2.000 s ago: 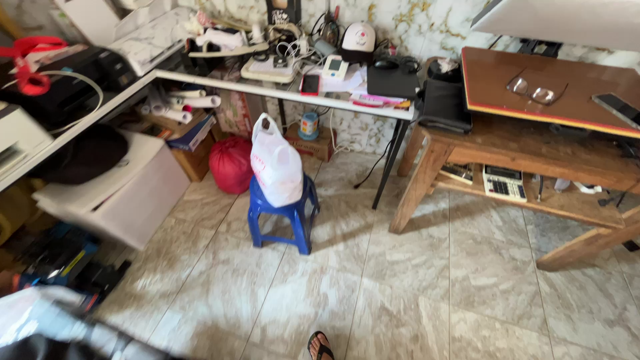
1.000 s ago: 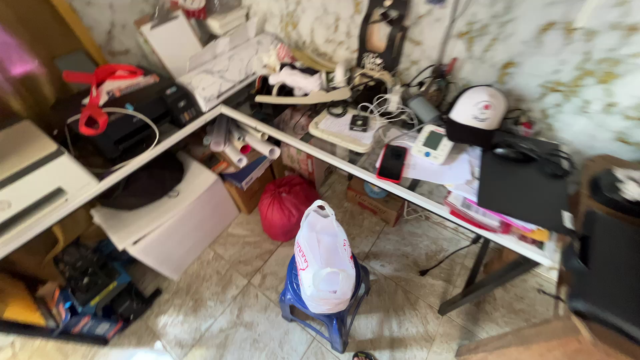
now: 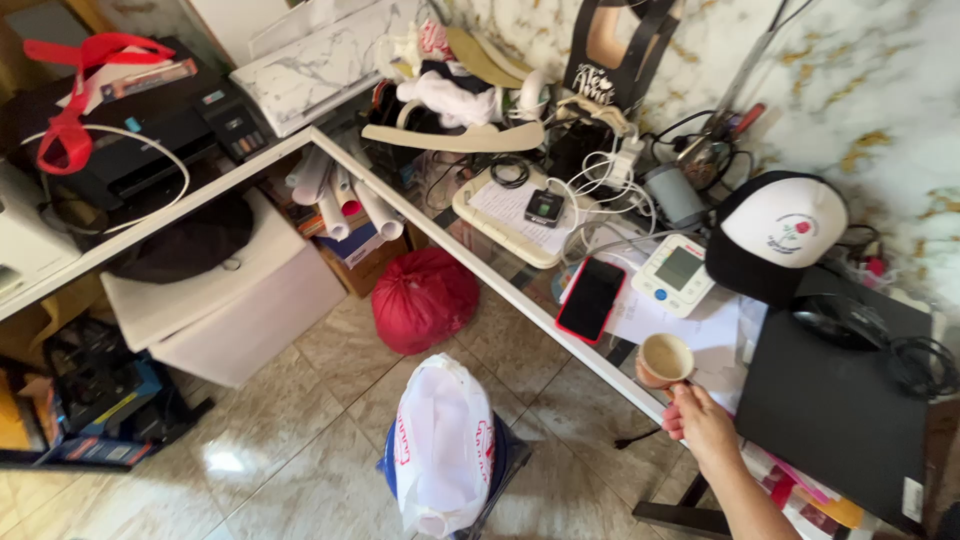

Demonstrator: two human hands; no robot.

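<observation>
My right hand (image 3: 699, 421) grips the handle of a small brown cup (image 3: 663, 361) with a pale inside, at the front edge of the glass desk. Whether the cup rests on the desk or is just above it, I cannot tell. Just beyond it lie a phone in a red case (image 3: 591, 300), a white blood pressure monitor (image 3: 674, 274) and sheets of paper (image 3: 705, 326). A closed black laptop (image 3: 832, 390), with a black computer mouse (image 3: 840, 321) on it, lies right of my hand. My left hand is out of view.
A white plastic bag (image 3: 444, 442) stands on a blue stool (image 3: 390, 457) in front of the desk. Behind it a red bundle (image 3: 424, 300) sits on the floor. A white-and-black cap (image 3: 780, 232), a power adapter with cables (image 3: 621, 161) and a black printer (image 3: 142, 161) occupy the desks.
My right hand has come into view with the cup, at the desk's front edge. The view has moved closer to the desk.
</observation>
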